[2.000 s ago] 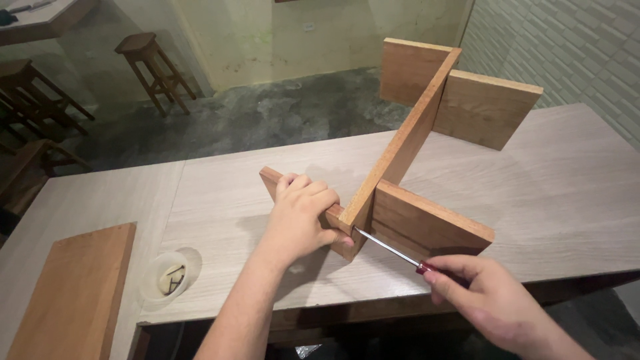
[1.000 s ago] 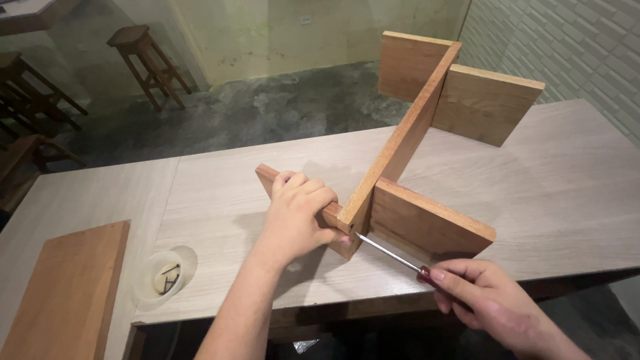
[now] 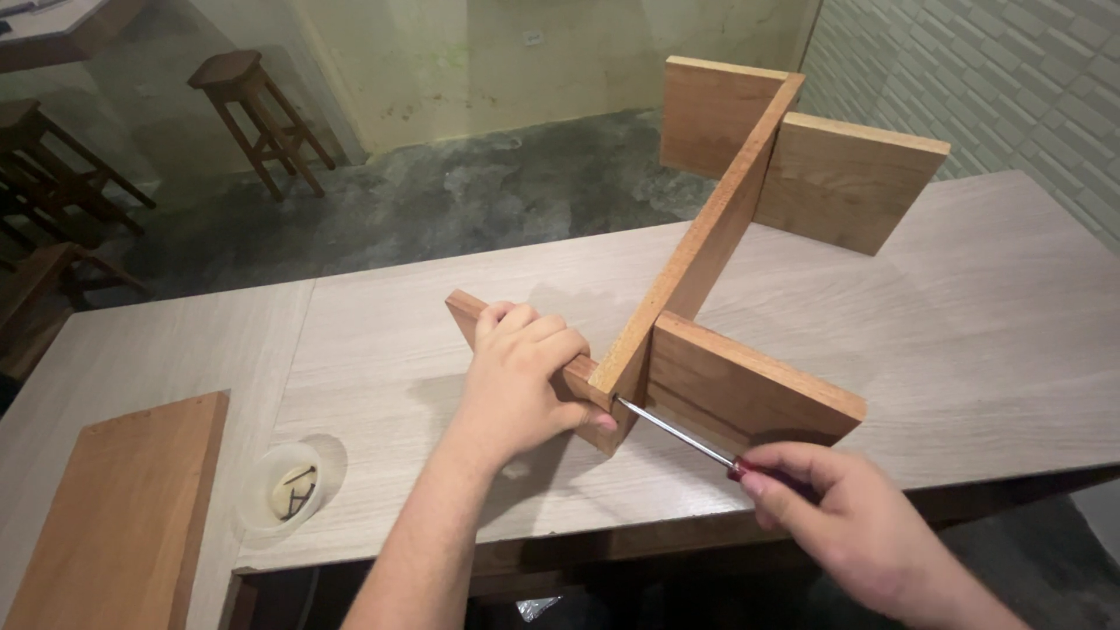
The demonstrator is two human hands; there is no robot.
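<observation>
My left hand (image 3: 525, 376) grips a short wooden board (image 3: 466, 313) and presses it to the near end of a long wooden board (image 3: 700, 254). In my right hand (image 3: 831, 499) is a screwdriver (image 3: 678, 430) with a red handle and a steel shaft. Its tip touches the long board's face close to the near end, by my left thumb; the screw head is too small to make out. Three more short boards join the long one: one at near right (image 3: 752, 376), one at far right (image 3: 849, 184) and one at far left (image 3: 722, 114).
A loose wooden board (image 3: 131, 507) lies at the left of the light wood-grain table (image 3: 376, 324). Beside it stands a translucent plastic cup (image 3: 282, 490) with several dark screws. Wooden stools (image 3: 249, 105) stand on the floor beyond, and a tiled wall (image 3: 989, 96) is at the right.
</observation>
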